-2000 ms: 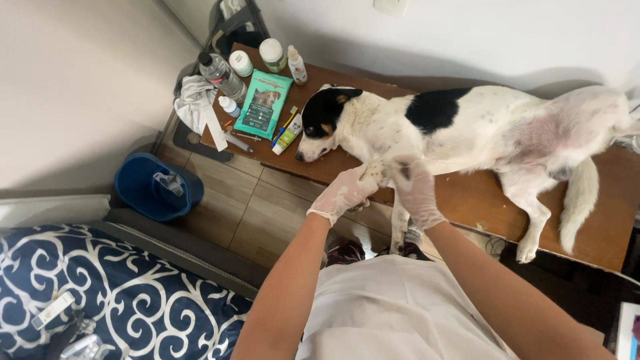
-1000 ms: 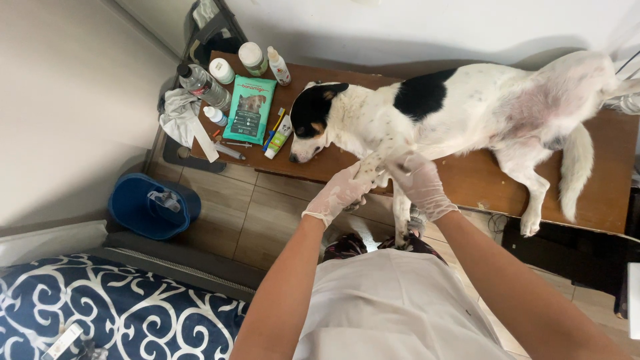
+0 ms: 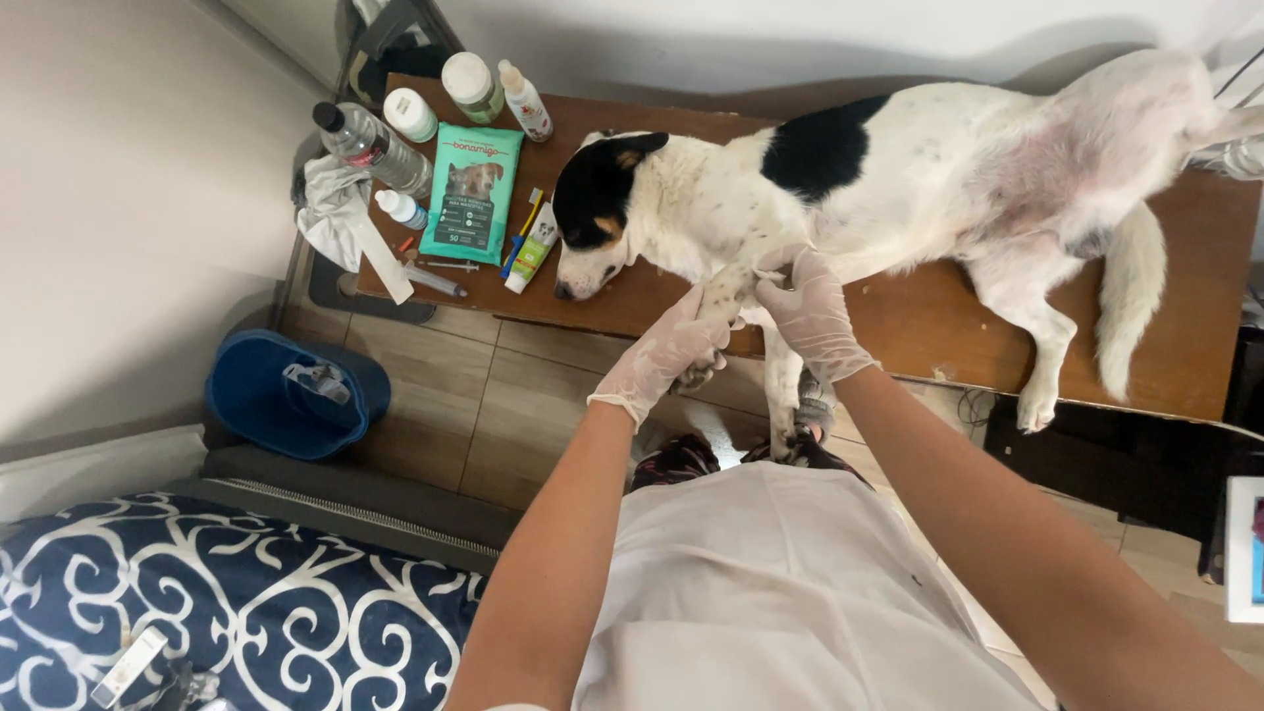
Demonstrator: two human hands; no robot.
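A white dog with black patches (image 3: 918,178) lies on its side on a brown wooden table (image 3: 1175,326), its head toward the left. In a pale translucent glove, my left hand (image 3: 671,351) is closed around one front leg, with the paw showing below my fingers. My right hand (image 3: 815,311), gloved the same way, is at the upper part of that leg; its fingertips are bent together against the fur, and whether they pinch anything small cannot be told. The dog's other front leg (image 3: 783,380) hangs over the table edge between my hands.
Left of the dog's head are a green wipes pack (image 3: 472,193), a toothbrush (image 3: 521,232), a toothpaste tube (image 3: 533,249), a syringe (image 3: 434,279), a clear bottle (image 3: 380,148) and several containers. A blue bucket (image 3: 296,395) stands on the floor beside a patterned blue cover (image 3: 247,602).
My right hand has shifted from the lower part of the held front leg to higher up on it. My left hand stays around the leg.
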